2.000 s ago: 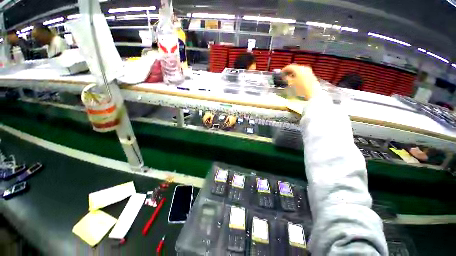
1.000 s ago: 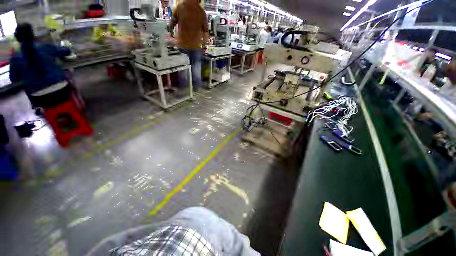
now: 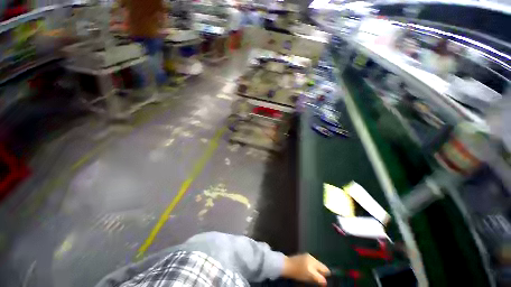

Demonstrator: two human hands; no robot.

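Note:
My left hand (image 3: pixel 305 268) reaches out of a grey sleeve at the bottom, over the near edge of the dark green bench (image 3: pixel 316 185). It is blurred, its fingers are bent, and whether they hold anything cannot be told. My right hand is out of the picture. Beyond my left hand lie a yellow paper pad (image 3: pixel 338 200), a pale yellow strip (image 3: pixel 367 202) and a white slip (image 3: pixel 362 227). A blurred red pen (image 3: pixel 372 252) lies below them. A dark smartphone (image 3: pixel 395 276) is cut off by the bottom edge.
Several dark phones (image 3: pixel 329 129) lie farther up the bench. A green conveyor belt (image 3: pixel 392 134) runs along its right side. To the left are a grey floor (image 3: pixel 185 146) with a yellow line (image 3: pixel 179 196), machines on a stand (image 3: pixel 263 89) and a standing person (image 3: pixel 147 33).
The view has swung from the phone tray to the aisle, then slightly back towards the bench. My left hand has come into view at the bottom. The tray and the raised arm are gone from view.

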